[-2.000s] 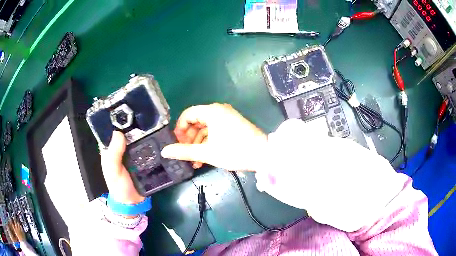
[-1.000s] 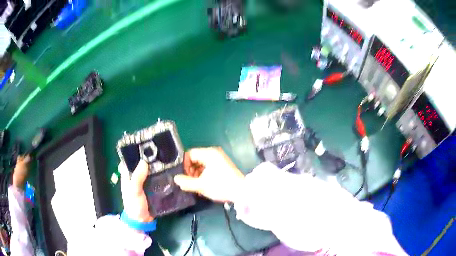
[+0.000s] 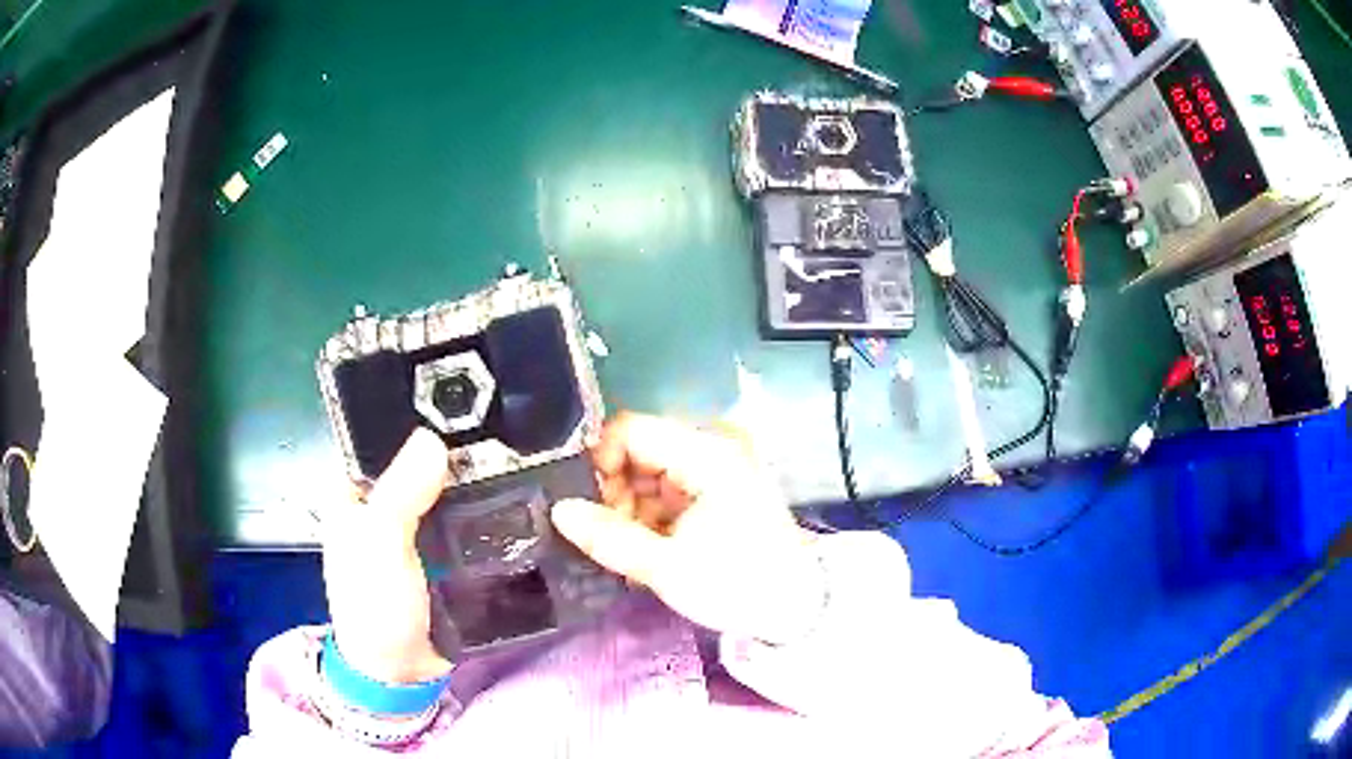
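An open trail camera (image 3: 512, 541) is held up near the bench's front edge, its mottled front housing with hexagonal lens ring (image 3: 455, 392) above and its black half below. My left hand (image 3: 380, 571) grips its left side, thumb on the front; a blue band is on the wrist. My right hand (image 3: 690, 519) is at its right side, thumb on the black half, fingers partly behind it. A second open trail camera (image 3: 833, 267) lies on the green mat to the right, a black cable (image 3: 844, 408) at its lower edge.
A black tray (image 3: 193, 297) with white paper (image 3: 97, 252) is at left. Small labels (image 3: 249, 174) lie beside it. Bench power supplies (image 3: 1186, 141) with red clip leads (image 3: 1072, 245) are at right. A coiled black cable (image 3: 964, 304) and a leaflet (image 3: 808, 27) lie on the mat.
The view has shifted, with the tray and bench edge now differently placed. Both hands still hold the same camera, now nearer the bench's front edge. The second camera is no longer covered by my right arm.
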